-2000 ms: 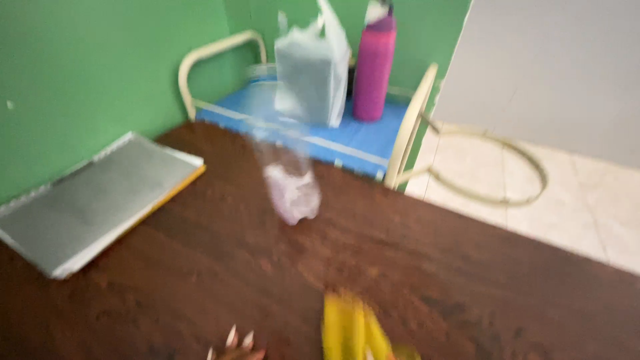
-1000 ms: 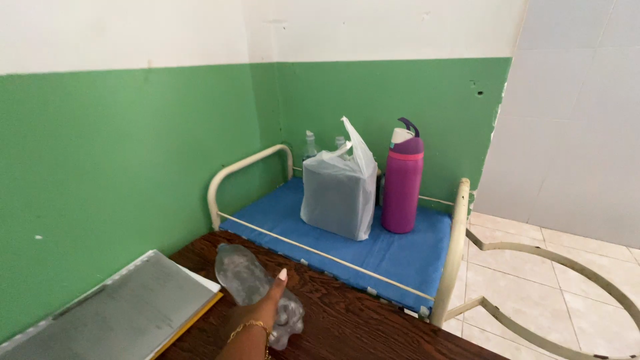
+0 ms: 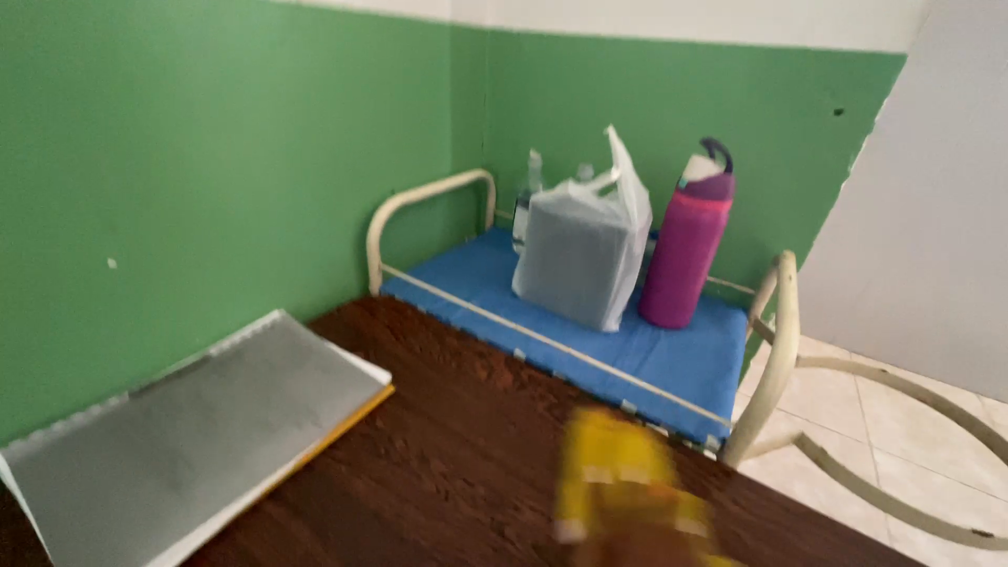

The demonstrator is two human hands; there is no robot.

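My right hand (image 3: 638, 516) is blurred at the bottom edge, right of centre, over the dark wooden table. Its fingers are closed on a yellow cloth-like item (image 3: 610, 437), which bulges out above the fingertips and shows on both sides of them. What the item is exactly, the blur does not settle. My left hand is out of view. The dark brown tabletop (image 3: 441, 441) lies beneath, and a grey-covered spiral-bound book or pad (image 3: 205, 425) with a yellow lower edge rests on it at the left.
Behind the table stands a cream metal-framed cart (image 3: 776, 362) with a blue surface (image 3: 472, 276). On it are a white plastic bag (image 3: 579, 252) around a boxy thing, a magenta flask (image 3: 687, 248) and a clear bottle (image 3: 526, 201). A green wall (image 3: 236, 157) borders the left.
My left hand and the clear crumpled plastic bottle it held on the table have gone out of view. My right hand has come into view with the yellow item.
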